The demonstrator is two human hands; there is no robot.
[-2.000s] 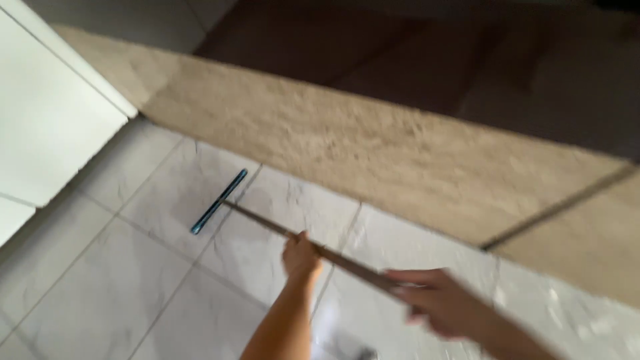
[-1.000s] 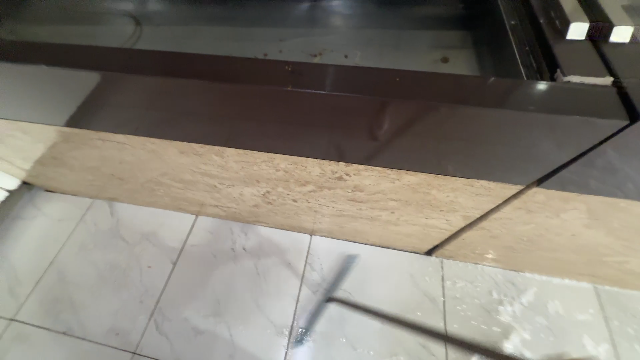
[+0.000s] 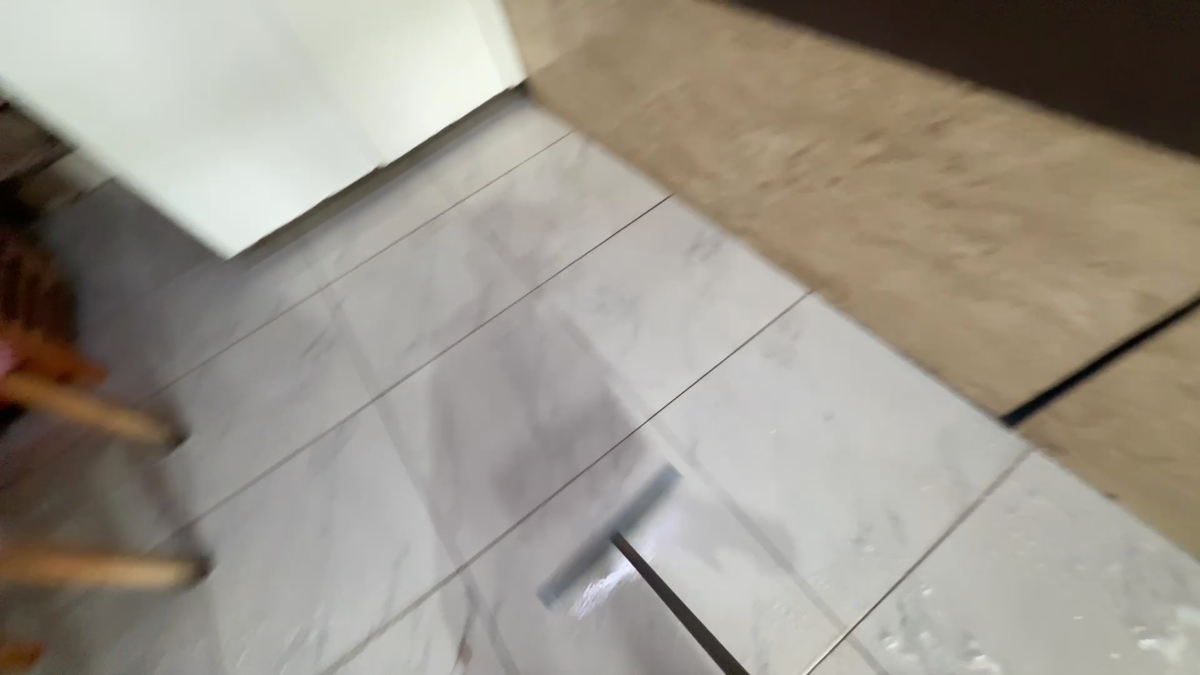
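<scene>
A floor squeegee's head [image 3: 611, 536], blurred and grey-blue, lies across the white marbled floor tiles [image 3: 769, 441] in the lower middle of the view. Its long thin handle [image 3: 677, 605] runs down and right, out of the bottom edge. Neither my left hand nor my right hand shows, so their hold on the handle is hidden. Water and wet streaks glisten beside the head and on the tiles at the lower right.
A white cabinet [image 3: 281, 103] stands at the upper left. Along the right runs a beige stone-like base panel [image 3: 900, 178] with a dark joint, below a dark surface. Wooden furniture legs [image 3: 103, 568] reach in from the left.
Both hands showed on the squeegee's handle two seconds ago and are now out of frame. The view has swung strongly, bringing the white cabinet and the wooden legs in.
</scene>
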